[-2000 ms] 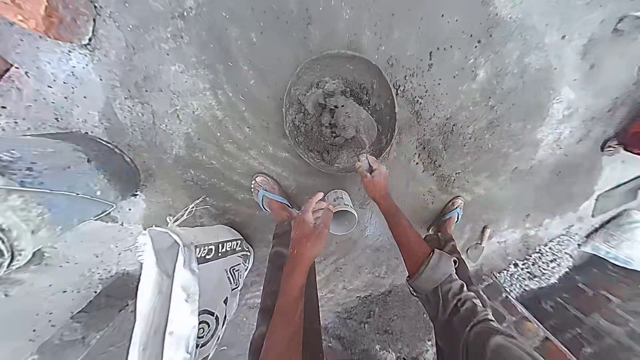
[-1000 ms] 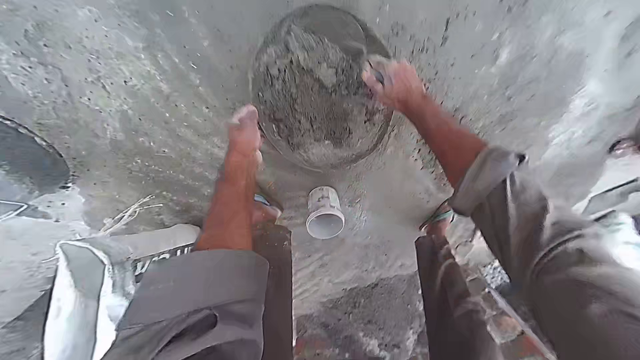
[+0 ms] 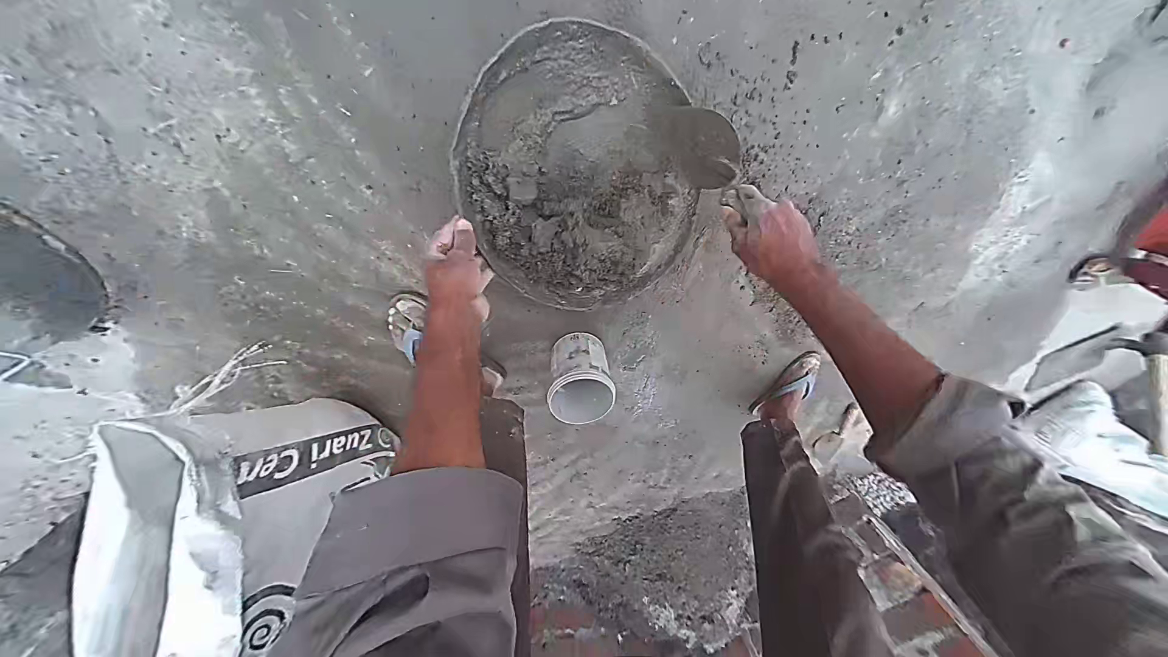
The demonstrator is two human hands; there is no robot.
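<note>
A round, shallow mortar pan (image 3: pixel 500 276) on the cement floor holds grey mortar (image 3: pixel 584 173), wet and smooth in its upper part, crumbly in its lower part. My left hand (image 3: pixel 456 260) has its fingers closed on the pan's rim at the lower left. At the right rim, my right hand (image 3: pixel 766 233) grips the handle of a round-bladed trowel (image 3: pixel 707 146); the blade lies over the pan's right edge. Below the pan, between my feet, a small white plastic tub (image 3: pixel 581 379) rests on its side with its mouth toward me.
An opened cement bag (image 3: pixel 301 452) stands at lower left. Part of another round pan (image 3: pixel 46 283) shows at the left edge. Bricks (image 3: pixel 912 598) and loose sand (image 3: pixel 666 566) lie near my feet. At the right edge are a wooden-handled tool (image 3: pixel 1157 392) and a red object (image 3: pixel 1152 242).
My left hand, near the tub two seconds ago, is now at the pan's rim. The trowel has moved from inside the mortar to the pan's right edge. The mortar's upper part looks smoother.
</note>
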